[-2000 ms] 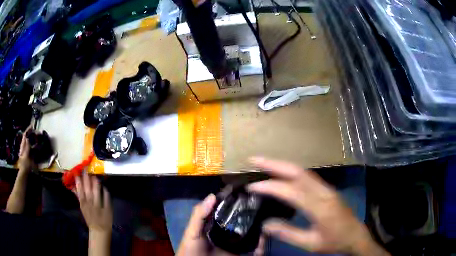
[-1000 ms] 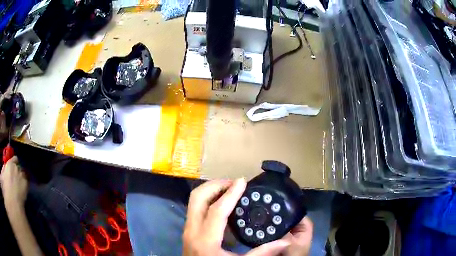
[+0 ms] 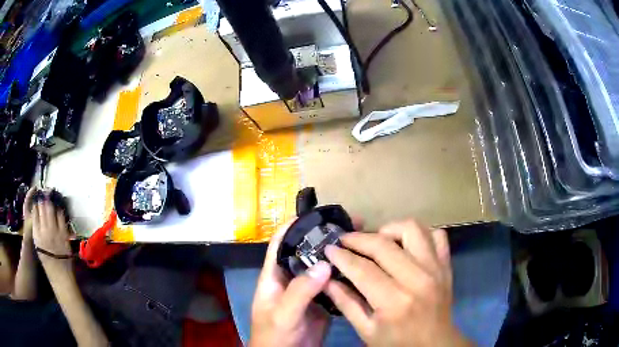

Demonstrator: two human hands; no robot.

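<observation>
A black round camera housing (image 3: 305,220) is held over my lap at the bench's front edge, open side up, its side lug pointing up and away. A silvery circuit board (image 3: 316,238) shows inside it. My left hand (image 3: 288,305) holds the housing from the left, thumb at the board. My right hand (image 3: 397,281) has its fingers inside the rim on the board's right side; whether it holds a small part is hidden.
Several open housings (image 3: 142,194) lie at left. A white screw feeder (image 3: 298,101) with a black electric screwdriver (image 3: 261,51) stands behind. A white strap (image 3: 406,120) lies right of it, then stacked clear trays (image 3: 536,183). A neighbour's hands (image 3: 51,227) work at far left near a red tool (image 3: 98,245).
The housing has turned from its face with the ring of small circles to its open side. My right hand has come from beneath it onto the board. The view has shifted.
</observation>
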